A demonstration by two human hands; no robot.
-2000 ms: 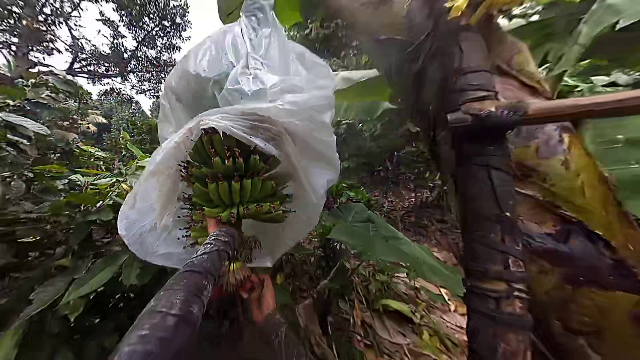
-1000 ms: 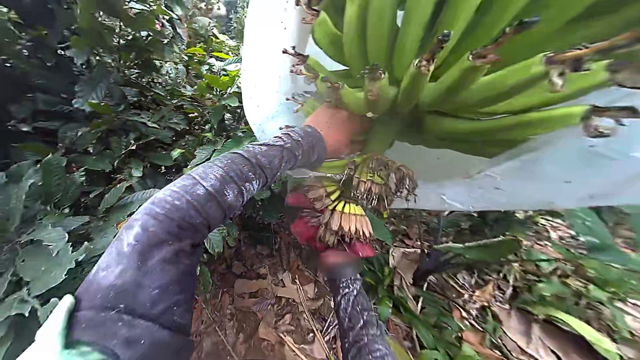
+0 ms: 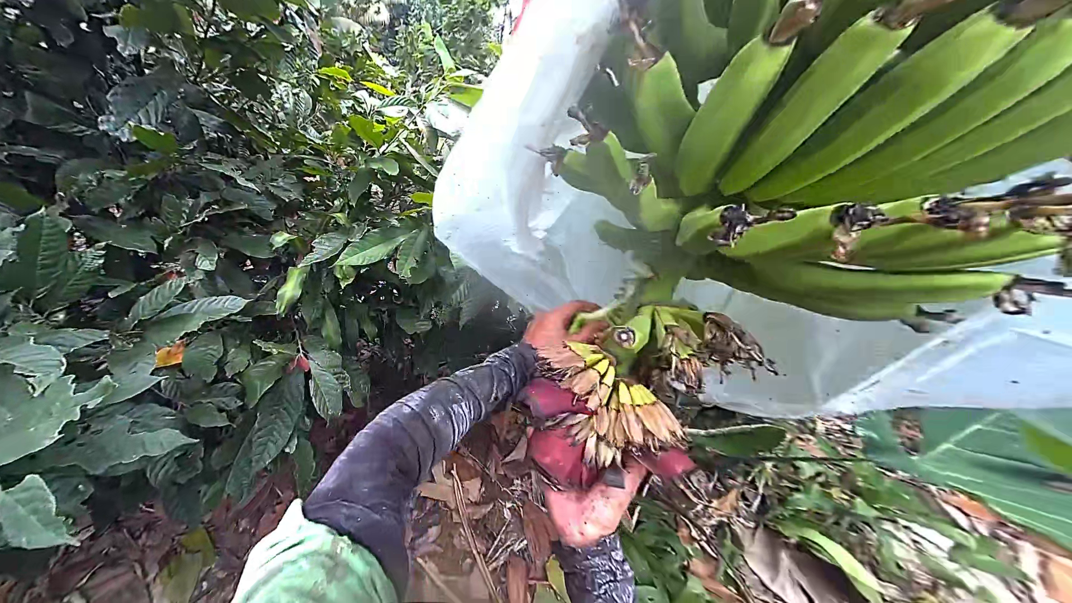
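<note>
A bunch of green bananas (image 3: 821, 142) hangs at the upper right inside a translucent white plastic bag (image 3: 511, 193). Under it the stalk carries rows of small dried banana flowers (image 3: 624, 419) and red bracts of the banana blossom (image 3: 565, 452). My left hand (image 3: 561, 328), at the end of a dark sleeve, grips the stalk just above the flowers; its fingers are partly behind the stalk. Below, my right hand (image 3: 595, 507) holds the lower blossom from beneath, fingers largely hidden by the red bracts.
Dense leafy shrubs (image 3: 209, 293) fill the left side. Dry leaf litter (image 3: 486, 519) covers the ground below. A broad green leaf (image 3: 980, 461) spreads at the lower right under the bag's edge.
Two seconds ago the whole bagged bunch was seen from farther off; the view has moved much closer. Both hands stay at the stalk and blossom beneath the bananas.
</note>
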